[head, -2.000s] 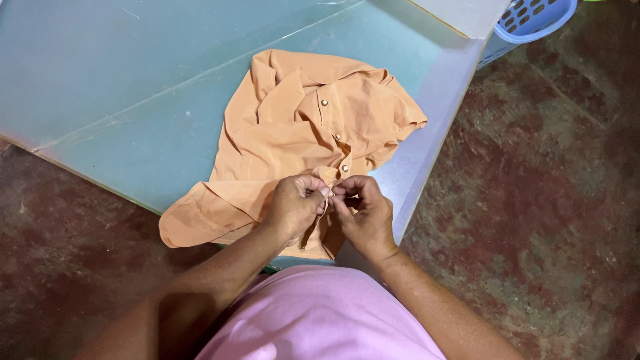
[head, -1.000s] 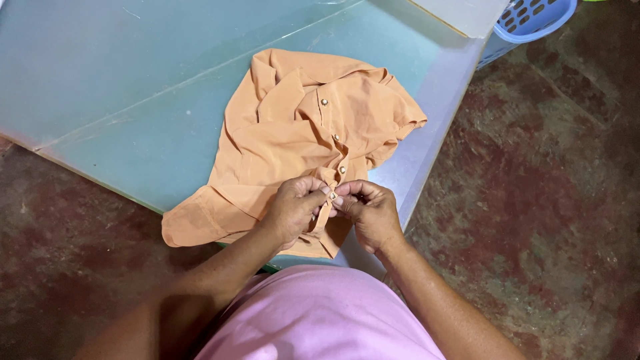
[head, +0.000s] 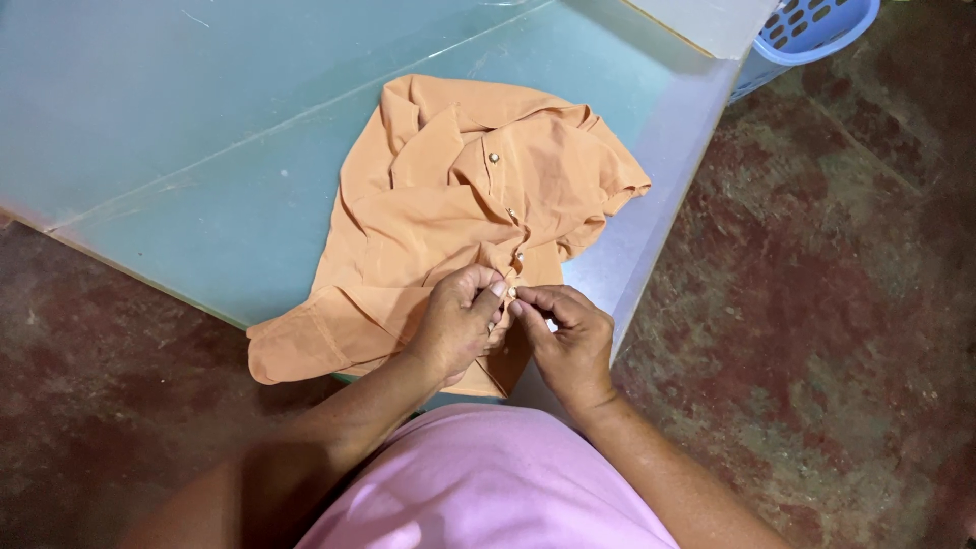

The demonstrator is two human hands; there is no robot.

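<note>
An orange button-front shirt (head: pixel 427 221) lies bunched on the table, its front placket running down toward me with several shiny buttons. My left hand (head: pixel 463 316) pinches the placket's edge between thumb and forefinger near the shirt's lower part. Close against it on the right, my right hand (head: pixel 568 332) has thumb and fingertips on a small button (head: pixel 512 292) at the placket. The fingers partly hide the cloth there, and whether the button sits in its hole cannot be told. One sleeve or flap of the shirt hangs over the table's near edge at the left.
The blue-green tabletop (head: pixel 206 99) has a seam across it and a corner close to my body. A pale board or box (head: pixel 694 23) rests at its far right edge. Beyond that edge a blue plastic basket (head: pixel 827 46) stands over the mottled red-brown floor (head: pixel 801 320).
Both hands stay at the same part of the placket, with small shifts of the fingers. The strip of cloth that showed below the fingertips one second ago is now more bunched.
</note>
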